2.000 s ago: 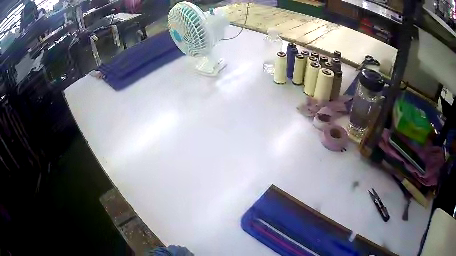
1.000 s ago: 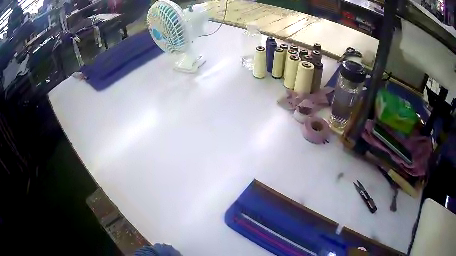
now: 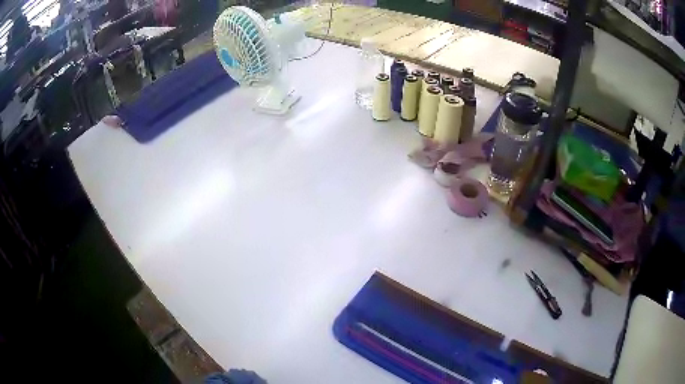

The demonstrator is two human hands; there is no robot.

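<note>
A shiny blue sewing template (image 3: 420, 337) lies on the white worktable at the bottom right, cut off by the lower edge. It has a brown strip with a notch along its far edge, white and pink lines along a slot, and a small tan patch near the bottom. Black thread snips (image 3: 543, 295) lie open to its right, apart from it. Neither of my hands can be made out. A blurred blue-grey fabric shape (image 3: 233, 376) shows at the bottom edge; I cannot tell what it is.
White worktable (image 3: 248, 247). Dark blue fabric (image 3: 176, 97) and a fan (image 3: 248, 49) stand far left. Thread cones (image 3: 448, 118), pink tape rolls (image 3: 467, 198) and a bottle (image 3: 511, 142) are right, beside a dark-framed rack (image 3: 559, 105). A cream machine bed (image 3: 652, 345) is at the right edge.
The camera view has shifted, so the table things sit further left in the picture, and more of the template's tan patch shows. Nothing on the table has visibly moved.
</note>
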